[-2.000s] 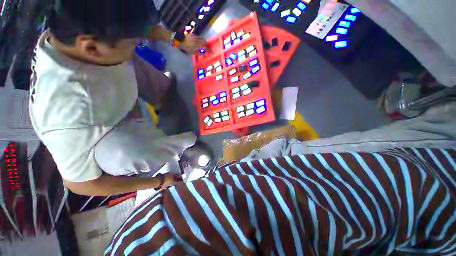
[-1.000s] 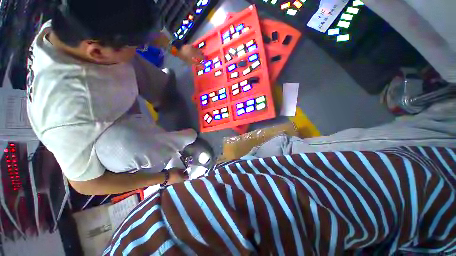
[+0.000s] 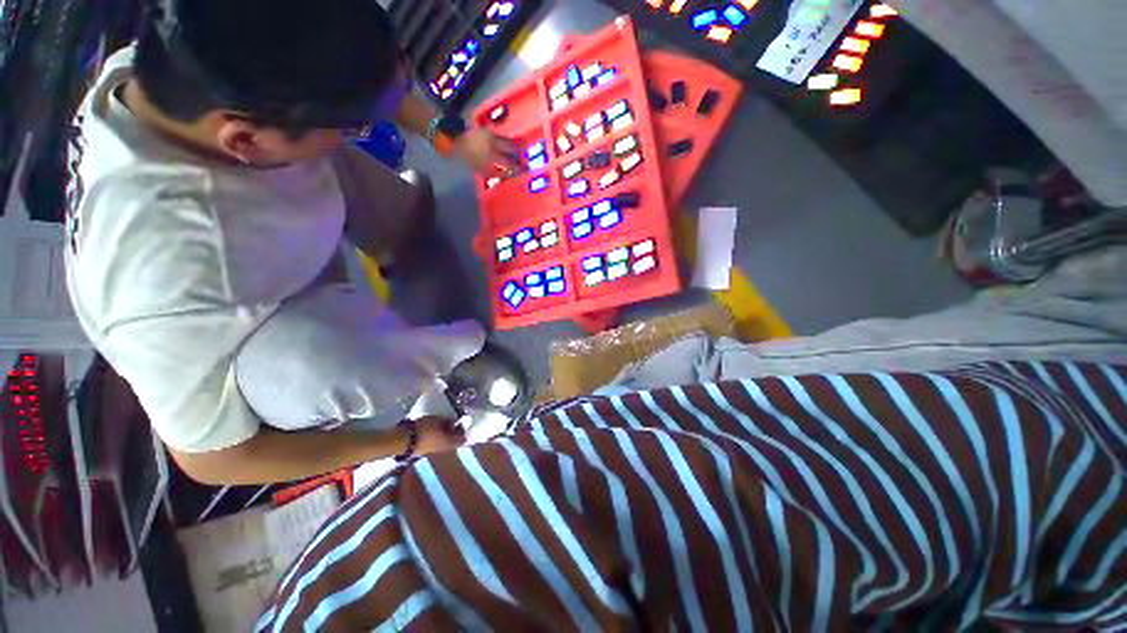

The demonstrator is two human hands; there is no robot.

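Observation:
Neither of my hands shows; a striped sleeve and clothing fill the lower part of the view. Nearest in front is a red parts tray (image 3: 562, 208) with large pockets, tilted in view. Small electronic units (image 3: 619, 261) lie grouped in its pockets, glowing white and blue, a few dark. A second red tray (image 3: 708, 77) with dark pieces sticks out beneath it. A coworker's hand (image 3: 485, 151) reaches over the upper left pockets. The coworker's other hand is beside a round grey-white object (image 3: 493, 386).
A seated coworker (image 3: 210, 247) is on the left. Black trays (image 3: 853, 155) with glowing units and a handwritten label (image 3: 806, 40) lie upper right. A white slip (image 3: 716, 247) and brown taped packet (image 3: 618, 349) lie near the red tray. A blue bag (image 3: 381, 144) is behind the coworker's arm.
The coworker's hand has moved down from the tray's top left pocket to the pocket below, and the head has shifted slightly right. Many units have changed glow colour.

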